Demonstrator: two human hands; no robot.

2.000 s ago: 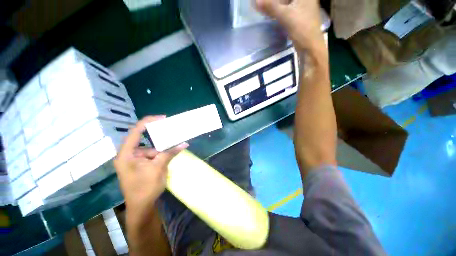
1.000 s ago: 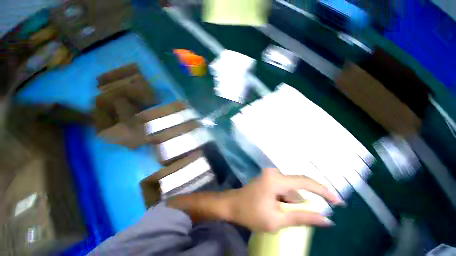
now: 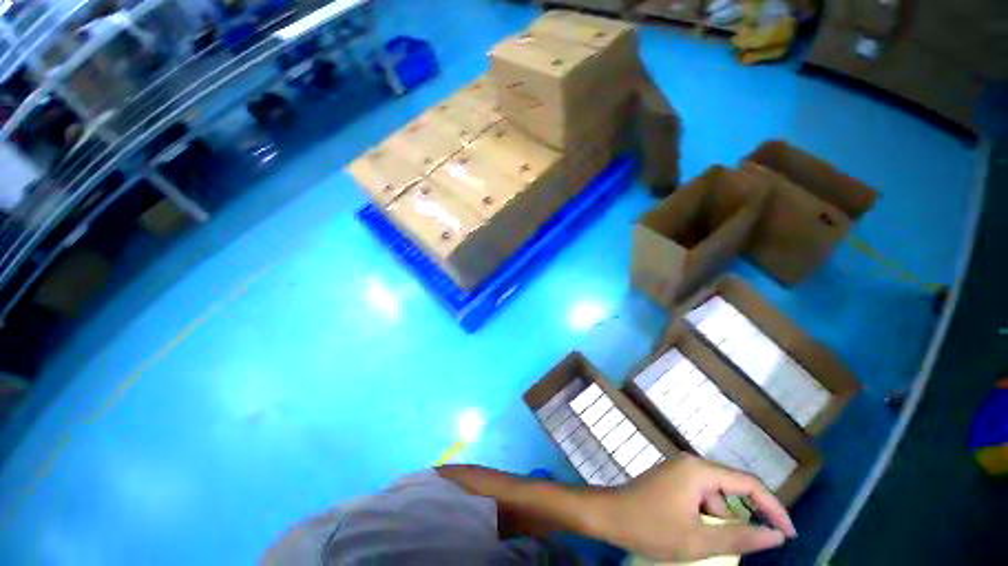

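Observation:
My left hand (image 3: 685, 511) is at the bottom edge, right of the middle, with thumb and index finger curved towards each other. A pale-yellow label sheet (image 3: 707, 555) shows beneath the palm and fingers, mostly hidden and cut off by the edge. Just beyond the hand, three open cartons stand side by side on the floor: a left one (image 3: 538, 392), a middle one (image 3: 806, 475) and a right one (image 3: 842, 400). They hold rows of white boxes (image 3: 707, 411). My right hand is out of view.
Two brown cartons (image 3: 663, 265) with open tops stand beyond the filled ones. Sealed cartons (image 3: 475, 166) are stacked on a blue pallet (image 3: 472, 315). The dark green bench (image 3: 940, 486) runs along the right edge, with an orange and blue holder (image 3: 995, 431). Racks stand at upper left.
The view has swung from the bench and scale to the floor and pallet. My right hand has left the picture. The white box earlier in my left hand no longer shows there.

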